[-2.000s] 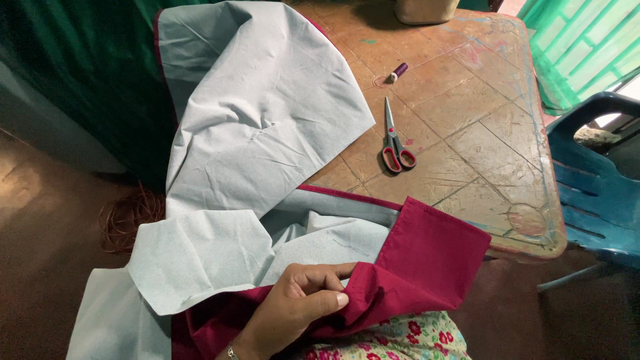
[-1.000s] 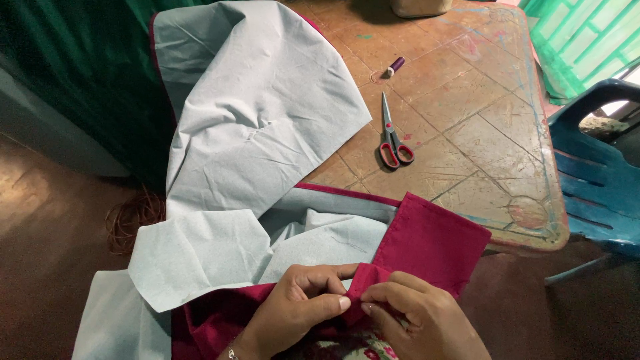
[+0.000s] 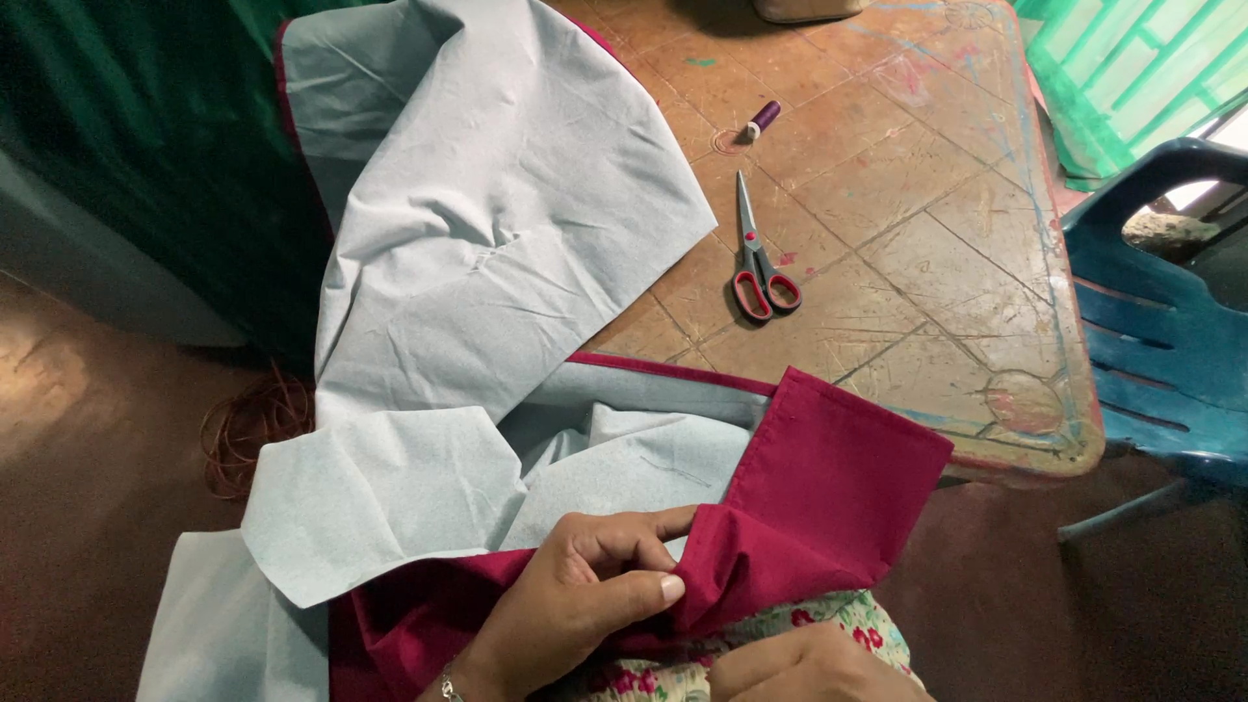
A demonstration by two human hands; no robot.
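My left hand [image 3: 585,595] pinches the edge of a dark red fabric panel [image 3: 829,478] between thumb and fingers. This panel joins a larger cloth with a pale grey side [image 3: 507,185], which drapes over the table and down toward my lap. My right hand [image 3: 809,668] is at the bottom edge, over floral fabric [image 3: 868,624] on my lap, off the red panel; its fingers are curled and partly cut off, so what it holds cannot be made out. Scissors with red and black handles [image 3: 765,283] lie on the table, just below a spool of purple thread [image 3: 765,117].
The worn brown table [image 3: 936,244] has a rounded corner near the red panel. A blue plastic chair [image 3: 1160,322] stands at the right. Dark green curtain [image 3: 195,156] hangs at the left, above a tangle of reddish cord [image 3: 255,429] on the floor. A container [image 3: 809,8] sits at the table's far edge.
Out of view two seconds ago, my right hand was at the red fabric beside my left one a second ago. It has since moved down to the bottom edge. My left hand keeps its pinch.
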